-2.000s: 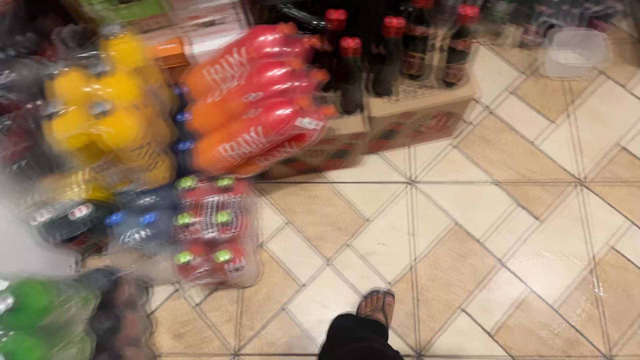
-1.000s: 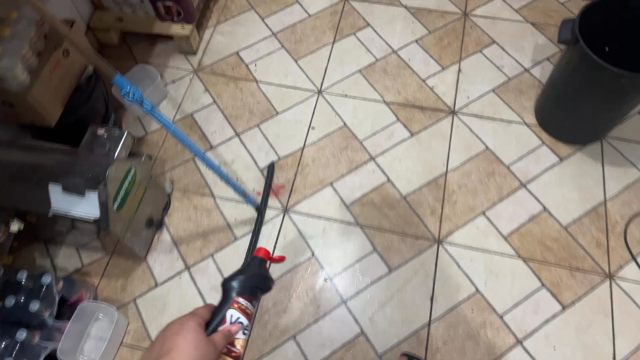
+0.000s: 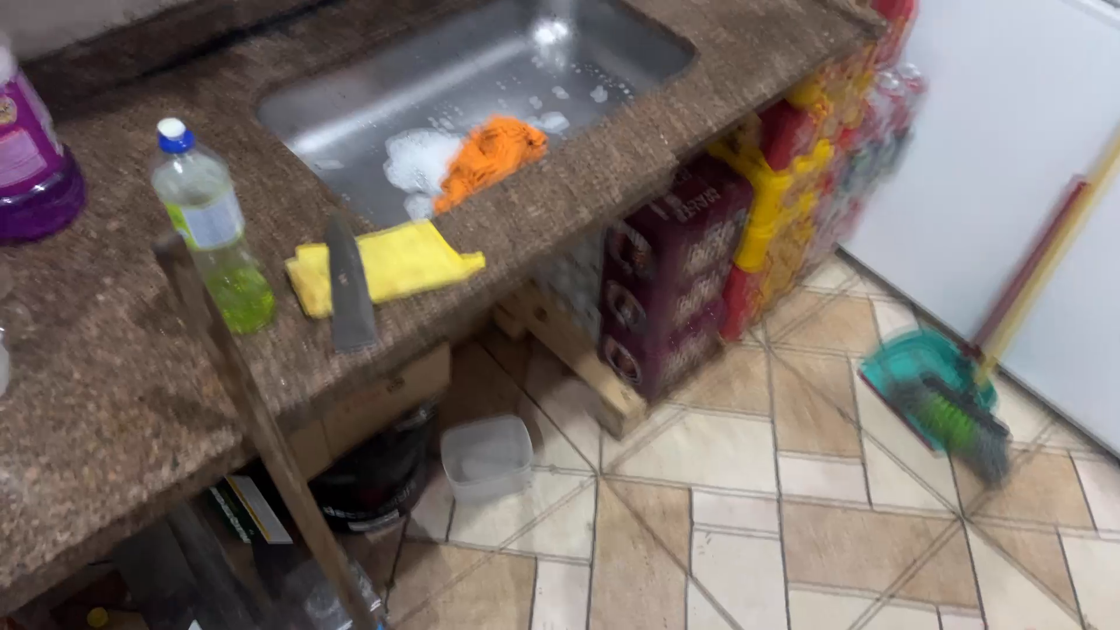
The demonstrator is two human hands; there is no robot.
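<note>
Neither my left hand nor my right hand is in view. On the brown granite counter, a yellow cloth (image 3: pixel 402 262) lies near the front edge, with a dark blade-like object (image 3: pixel 350 289) across its left part. Left of it stands a clear plastic bottle (image 3: pixel 210 227) with a blue and white cap and some yellow-green liquid. An orange cloth (image 3: pixel 492 162) rests at the front of the steel sink (image 3: pixel 376 105), beside white foam. A wooden pole (image 3: pixel 254 394) leans against the counter edge. At the far left is a bottle of purple liquid (image 3: pixel 35 175).
Under the counter are a black bucket (image 3: pixel 376 481), packs of drinks (image 3: pixel 674 271) and a wooden pallet (image 3: pixel 577 359). A clear plastic tub (image 3: pixel 487 455) sits on the tiled floor. A green dustpan (image 3: pixel 927 376) and a broom (image 3: pixel 962 429) stand by a white panel (image 3: pixel 971 157) at right.
The view has swung from the open floor to the sink counter. The hand holding a black-nozzled can a second ago is out of view.
</note>
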